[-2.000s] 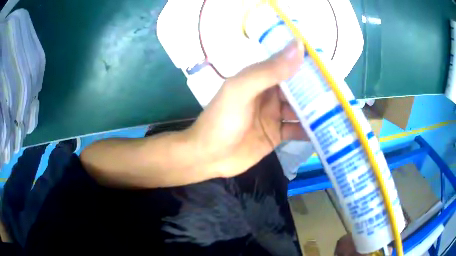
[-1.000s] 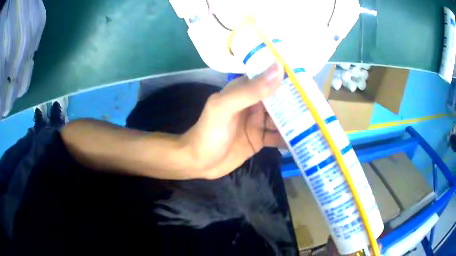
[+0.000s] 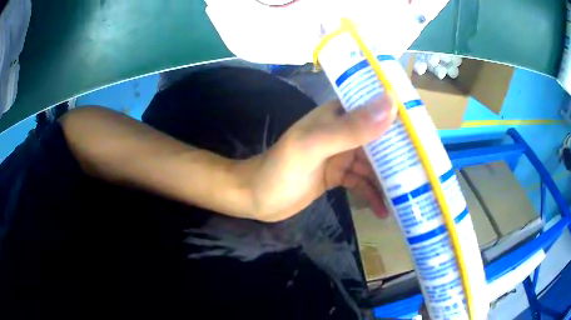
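The white sealant cartridge [image 3: 401,181] with blue bands sits in the yellow frame of the caulking gun [image 3: 432,175], slanting from upper centre to the lower right edge. My left hand [image 3: 338,144] holds the cartridge around its upper middle, thumb on top. The front end of the cartridge lies over the near edge of an overexposed white housing [image 3: 263,37] on the green bench. The nozzle cannot be made out. My right hand is not clearly visible; the rear of the gun is cut off by the bottom edge.
Stacked housings [image 3: 11,56] stand at the left on the green bench [image 3: 125,56]. An open carton [image 3: 438,103] with white tube ends is beyond the bench edge. Closed cartons [image 3: 501,194] lie on the blue rack [image 3: 482,150] at right. A white cartridge shows at the right edge.
The view has shifted, so the housing and bench edge sit higher. The cartridge has moved right relative to the housing, and my left hand has moved with it. The gun's rear end has left the picture.
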